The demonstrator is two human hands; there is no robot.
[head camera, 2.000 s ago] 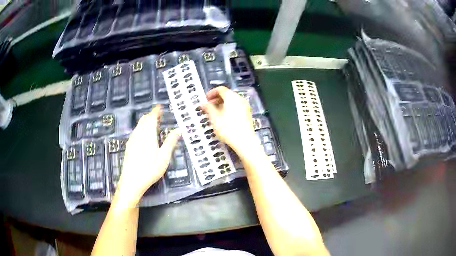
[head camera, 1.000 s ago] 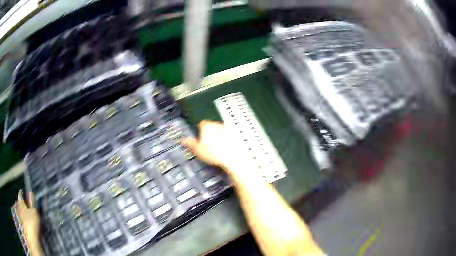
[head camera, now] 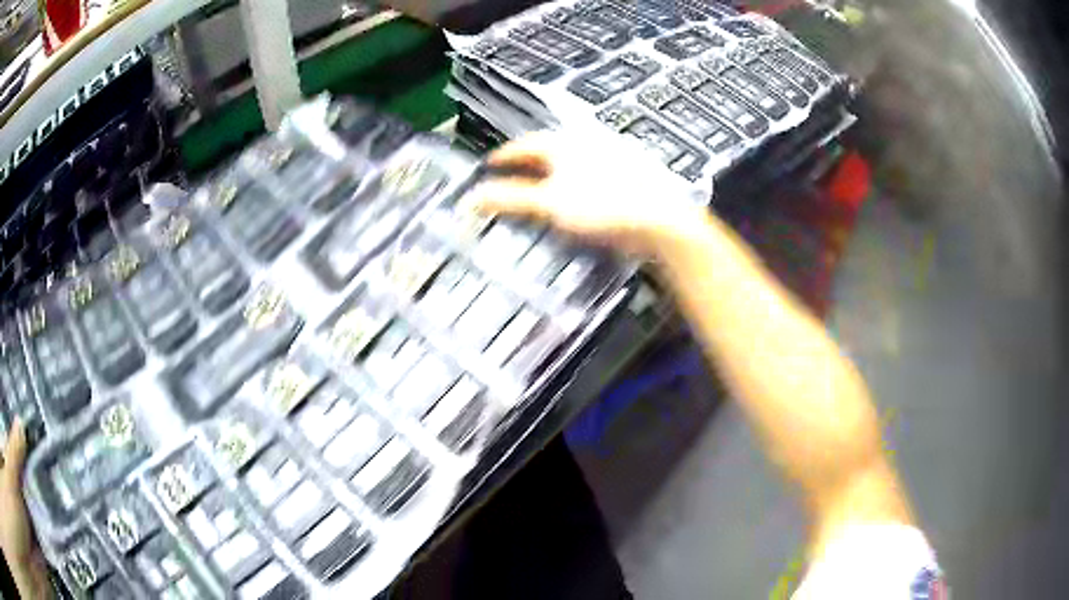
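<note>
A wide translucent tray (head camera: 307, 287) of black phone cases (head camera: 229, 361) fills the left and centre, tilted and close to the camera. Gold-edged camera areas show on many cases. My right hand (head camera: 592, 193) grips the tray's far right edge, its thumb side over the rim. My left hand (head camera: 16, 504) is at the tray's left edge, mostly cut off by the picture's rim; its fingers are partly hidden by the tray. More dark layers show under the tray's near right edge. The image is somewhat blurred.
A stack of filled trays (head camera: 692, 100) lies behind and right of my right hand. A darker tray stack (head camera: 70, 211) is at back left. A pale post (head camera: 272, 65) stands behind the held tray. A red thing (head camera: 849, 185) is at right, beyond the stack.
The view has turned and moved right. The tray now looks larger and raised. My right hand has moved onto its right edge and my left hand remains at its left edge. The sticker sheets are out of sight.
</note>
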